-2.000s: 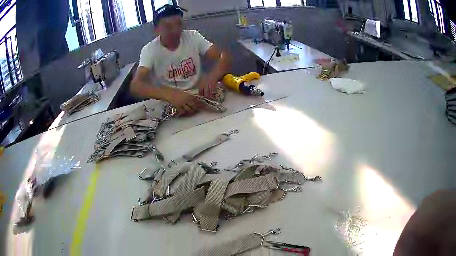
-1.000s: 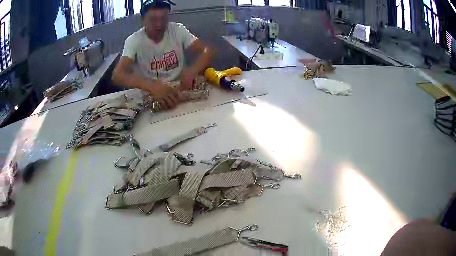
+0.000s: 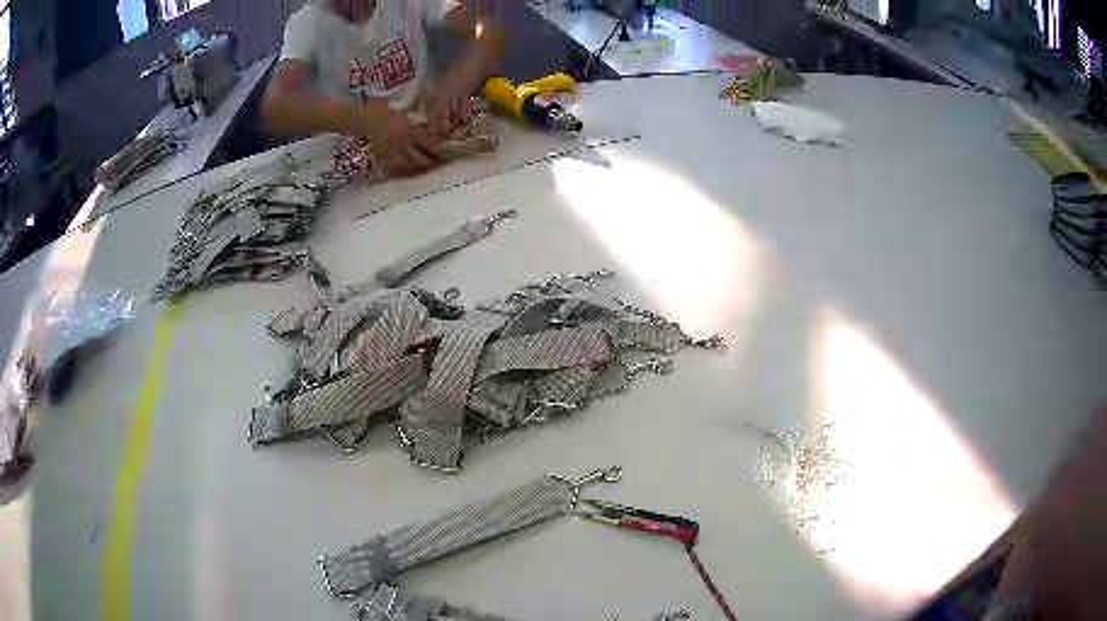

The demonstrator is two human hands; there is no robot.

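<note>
A grey-beige webbing strap (image 3: 467, 530) lies flat near the front of the table, with a silver snap hook at its right end and a wire loop at its left. Thread snips (image 3: 640, 520) with red and dark handles lie at the hook end, their cord running down to the bottom edge. More straps (image 3: 419, 605) are cut off by the bottom edge. A loose pile of straps (image 3: 449, 375) lies behind. My left hand is not in view. A large blurred shape (image 3: 1066, 531) at the lower right edge may be my right hand or arm; no fingers can be made out.
Across the table a person's hands hold straps beside a stack (image 3: 243, 233). A yellow tool with a black end (image 3: 529, 100) lies near them. Thread scraps (image 3: 801, 471) are at right, a white scrap (image 3: 796, 123) and striped pieces (image 3: 1078, 218) farther back, a clear plastic bag (image 3: 91, 313) at left.
The view has tilted down, so the table items sit higher and more straps and the snips cord show at the bottom. The blurred shape at the right has shifted toward the right edge.
</note>
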